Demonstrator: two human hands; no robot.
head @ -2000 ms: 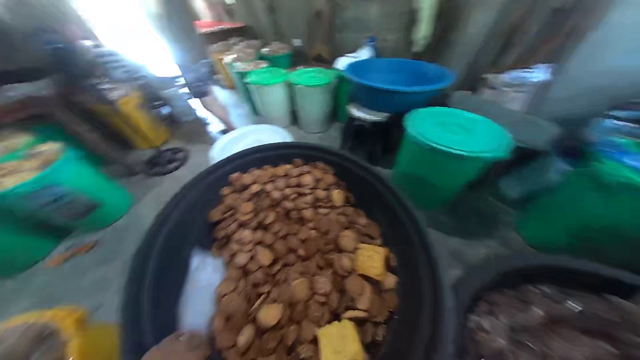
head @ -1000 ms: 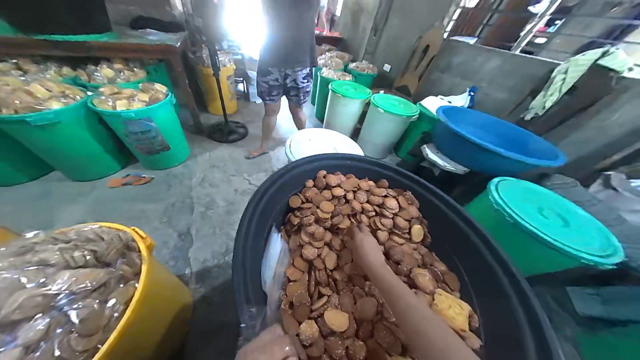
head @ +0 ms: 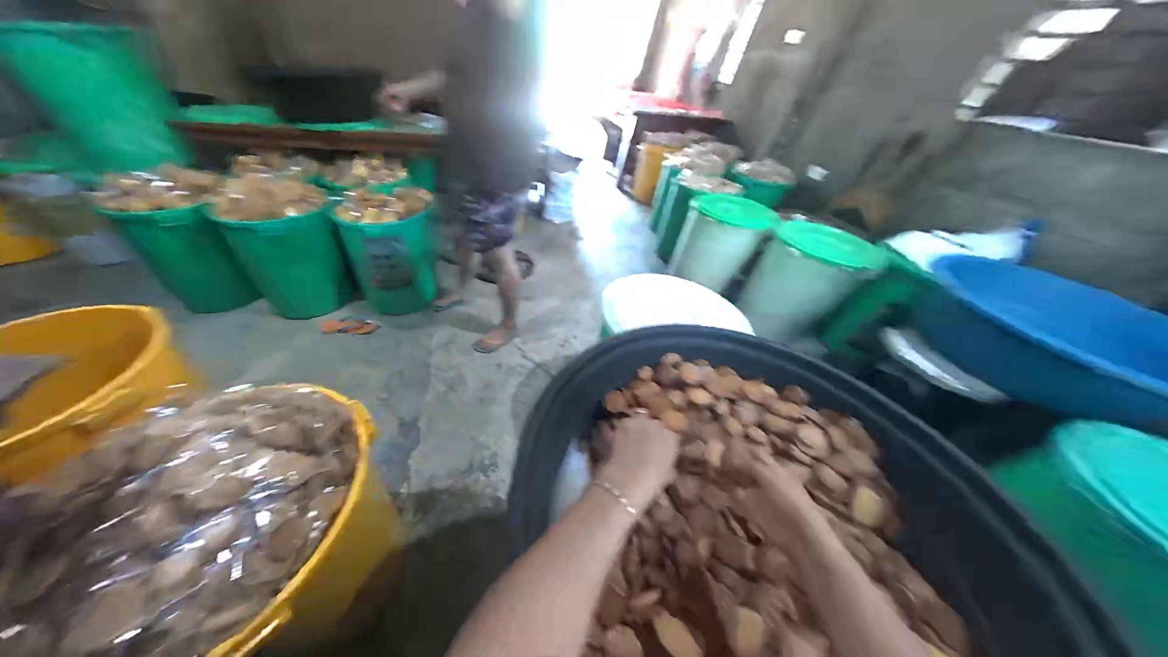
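Note:
A large black tub (head: pixel 940 438) holds a heap of small round brown biscuits (head: pixel 821 438). At the heap's left side is my left hand (head: pixel 641 452), a thin bracelet at its wrist and its fingers down among the biscuits. My right hand (head: pixel 757 479) reaches into the middle of the heap, blurred, a short way from the left one. The fingertips of both are hidden, so whether they grip any biscuits does not show. A piece of clear plastic (head: pixel 572 479) lies against the tub's inner left wall.
A yellow tub (head: pixel 360 511) of bagged biscuits stands left, near another yellow tub (head: pixel 137 365). Behind are filled green buckets (head: pixel 388 265) and a standing person (head: pixel 497 137). A white-lidded bucket (head: pixel 675 306), green-lidded buckets (head: pixel 776 283) and a blue basin (head: pixel 1049 319) stand beyond and right.
My left hand has moved from the tub's near edge into the biscuits, beside the right hand. The standing person now has an arm out toward the table. The view has swung left.

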